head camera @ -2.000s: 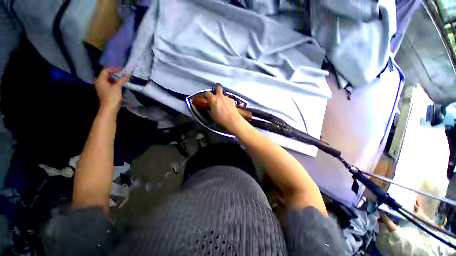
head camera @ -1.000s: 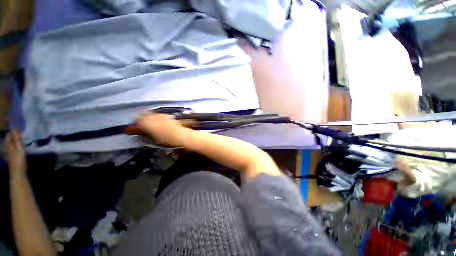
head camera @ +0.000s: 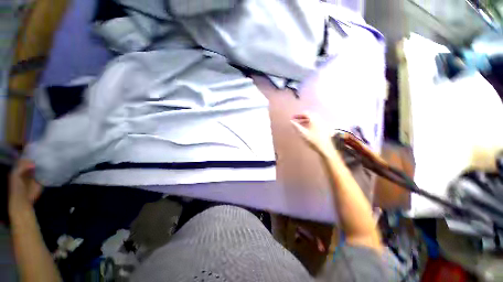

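Note:
A light grey garment piece point(head camera: 187, 121) lies on the purple table cover, wrinkled at the left and flatter at the right. A dark stripe point(head camera: 187, 164) runs along its near edge. My left hand point(head camera: 25, 179) is at the far left, blurred, with its fingers closed on the garment's left end. My right hand point(head camera: 310, 132) is empty above the bare cover, right of the garment, fingers apart. The steam iron point(head camera: 353, 144) stands at the table's right end, just right of my right hand, partly blurred, its dark hose running off to the right.
Crumpled grey garments point(head camera: 259, 36) with dark parts lie along the table's far side. The table cover point(head camera: 298, 184) reaches the near edge. A yellow-brown bench point(head camera: 27, 71) is at the far left. A white table point(head camera: 438, 121) stands at the right. Cloth scraps point(head camera: 116, 242) lie below.
My right hand has let go of the iron, which moved from the garment's near edge to the table's right end. The garment's left end is now bunched and lifted at my left hand.

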